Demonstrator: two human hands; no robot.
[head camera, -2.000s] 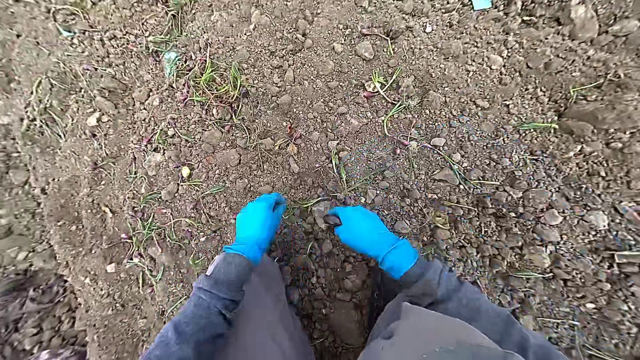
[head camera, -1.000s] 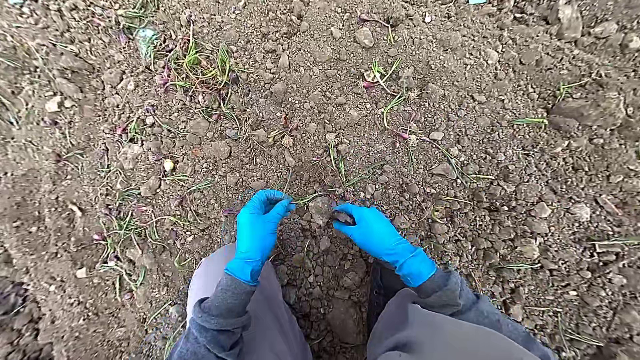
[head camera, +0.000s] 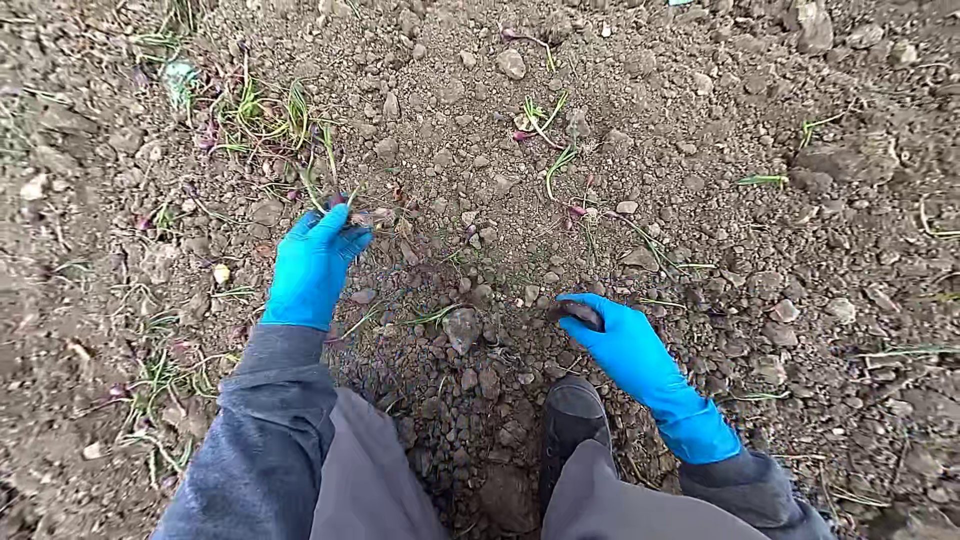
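Observation:
My left hand, in a blue glove, is at the left of centre with its fingertips closed on a small purple onion plant whose green shoots stick up. My right hand, gloved alike, is at the right, above the shoe, and grips a dark, flat stone-like object; what it is I cannot tell. Beyond my left hand lies a loose heap of onion seedlings. Other purple seedlings with green leaves are scattered on the soil up the middle, and more lie at the lower left.
Stony brown soil spreads all around. A grey stone lies between my hands. My dark shoe stands at the bottom, right of centre, between my grey trouser legs. A pale greenish scrap lies at the upper left.
My left hand has moved away from beside the right one, forward and left toward the heap of seedlings. The right hand has shifted to the right, still gripping the dark object.

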